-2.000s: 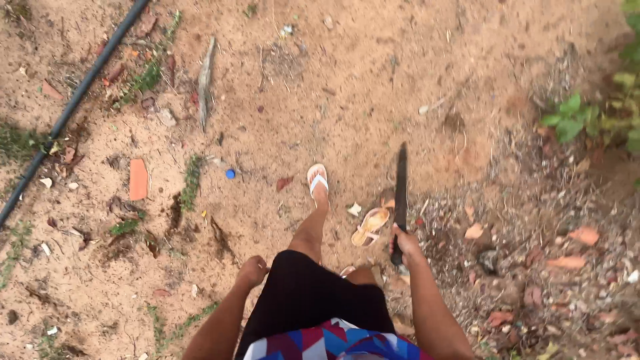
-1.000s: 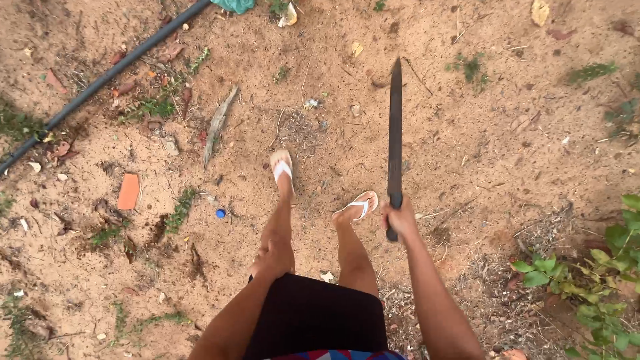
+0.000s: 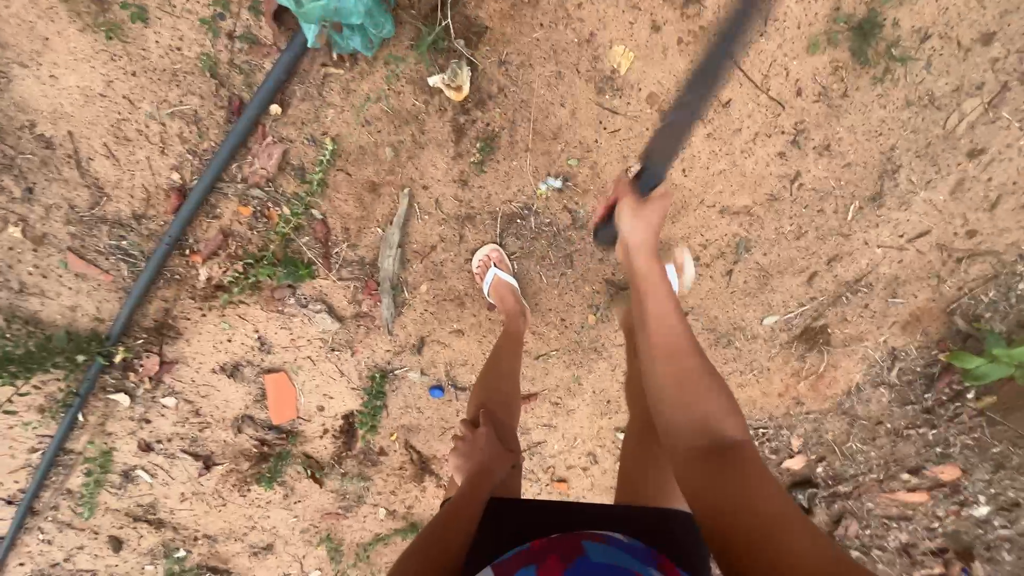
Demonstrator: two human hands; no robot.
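Observation:
My right hand [image 3: 642, 210] grips the dark handle of a machete [image 3: 692, 100], held out ahead of my right foot. Its long dark blade points up and to the right, blurred, and the tip runs past the top edge of the view. Against my left leg, near the knee, rests my left hand [image 3: 480, 452], fingers bent, with no tool seen in it. A white-strapped flip-flop [image 3: 500, 274] is on my left foot. The other flip-flop [image 3: 682, 270] is partly hidden behind my right forearm.
A dark pipe or hose [image 3: 186, 212] runs diagonally over the sandy ground at left, up to a green plastic bag [image 3: 348, 24]. Nearby lie a piece of wood [image 3: 390, 260], an orange brick shard [image 3: 281, 398] and a blue bottle cap [image 3: 436, 391]. A leafy plant [image 3: 992, 358] grows at right.
The machete has swung from nearly upright in the view to a slant toward the upper right. My left hand has moved from beside my shorts to my left leg. The view has shifted forward.

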